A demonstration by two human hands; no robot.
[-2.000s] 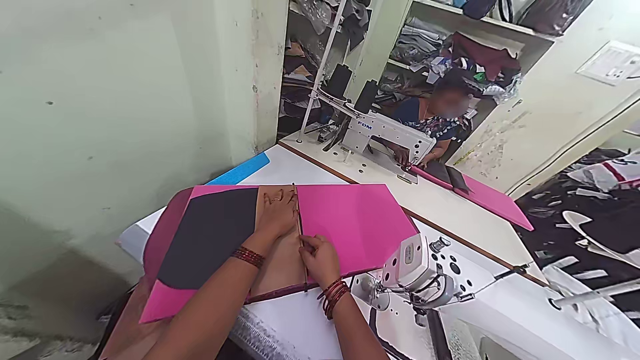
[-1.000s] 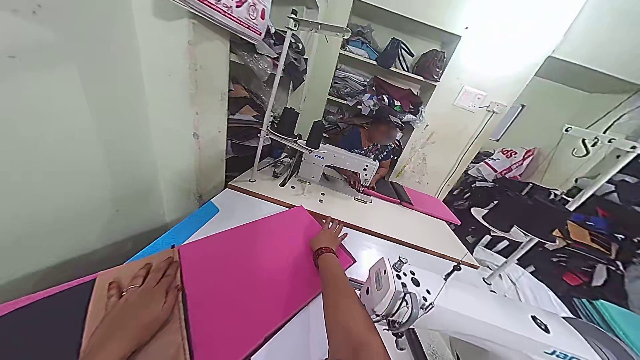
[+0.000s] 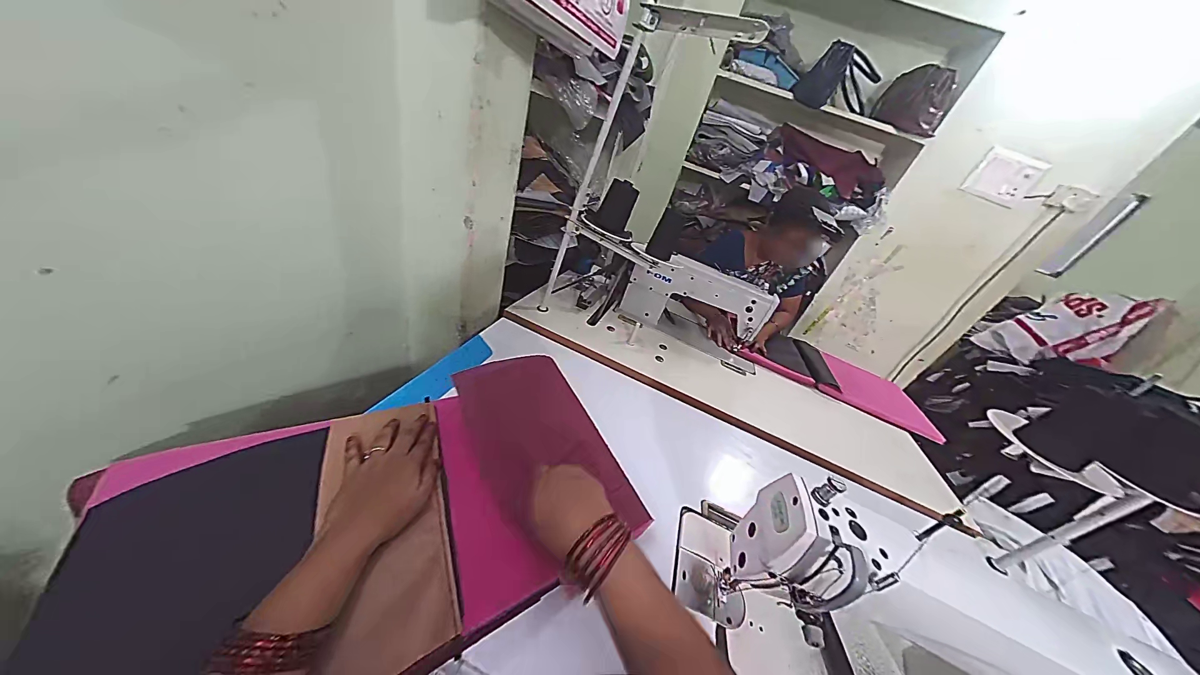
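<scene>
A layered panel of pink, black and tan sheet material lies on the white table. My left hand rests flat, fingers apart, on its tan strip, beside the dark seam. My right hand, blurred, is on a maroon flap that lies over the right part of the pink; its fingers are partly hidden, so their grip cannot be told. To the left of the tan strip is the black section. A sewing machine head stands to the right of my right hand.
Across the adjoining table, a person works at another sewing machine with a pink and black piece. A thread stand rises behind. A blue sheet lies by the wall. Shelves hold bags and material.
A maroon layer now covers the right part of the pink, which showed bare pink one second ago. My right hand has moved from the panel's far right corner toward me. My left hand stays on the tan strip.
</scene>
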